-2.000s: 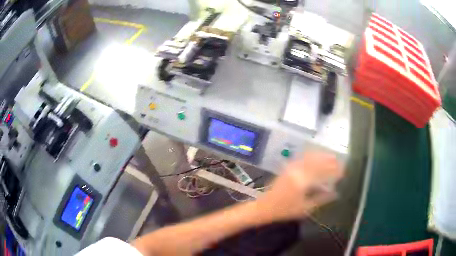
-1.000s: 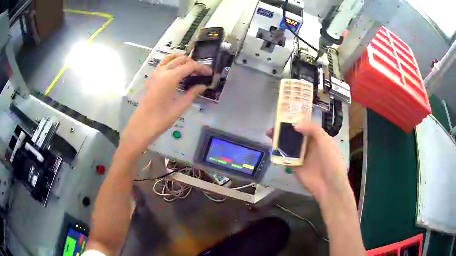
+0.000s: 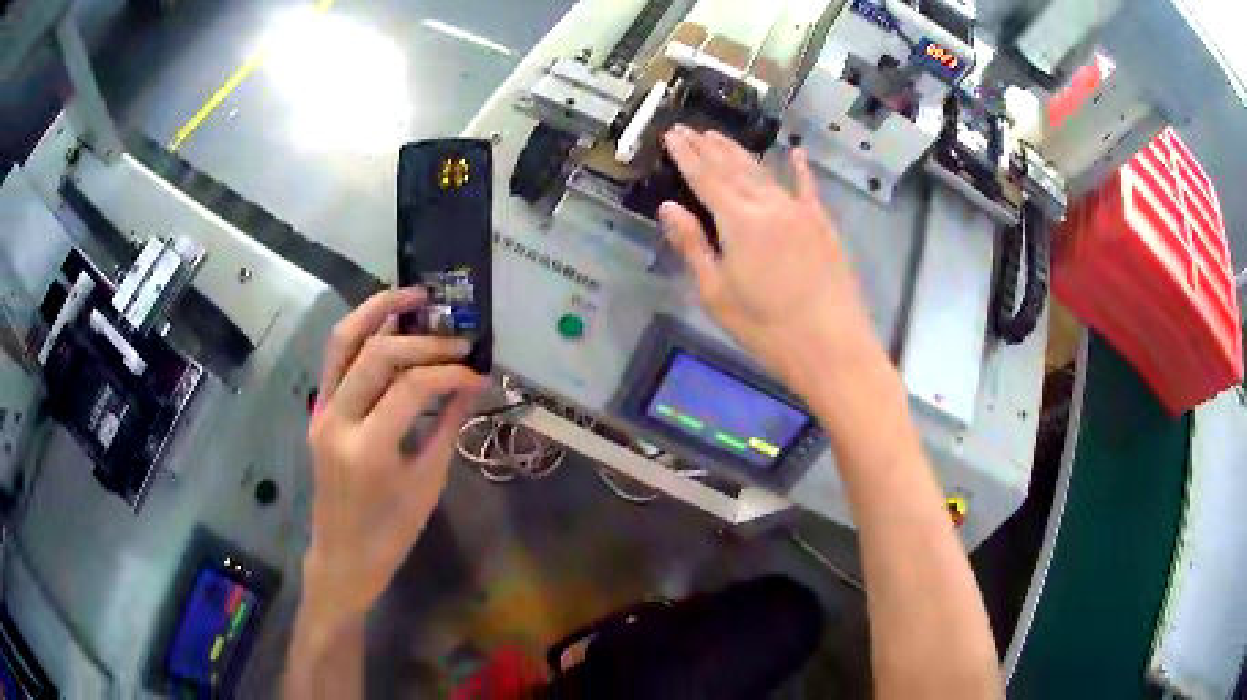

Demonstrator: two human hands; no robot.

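My left hand [image 3: 390, 410] holds a part-assembled phone [image 3: 446, 246] upright in front of the machine's left edge. Its black open back faces me, with a gold spot at the top and silver and blue parts near my fingers. My right hand [image 3: 766, 260] is over the left fixture [image 3: 704, 103] of the near machine, fingers spread, fingertips at the dark nest. The hand partly hides the nest, so I cannot tell whether it touches or presses a phone there. A white clamp bar [image 3: 643, 123] lies tilted beside the fingertips.
The right fixture [image 3: 978, 151] with a black cable chain [image 3: 1019, 274] is beyond the central head. The blue touch screen [image 3: 728, 409] and green button [image 3: 570, 326] are on the front panel. Stacked red trays [image 3: 1149, 267] stand on the green belt [image 3: 1121, 520]. A second machine [image 3: 253, 356] is at left.
My left hand has moved left, away from the fixture, with the black-backed phone. My right hand has moved from the front right to the left fixture; the gold-faced phone no longer shows in it.
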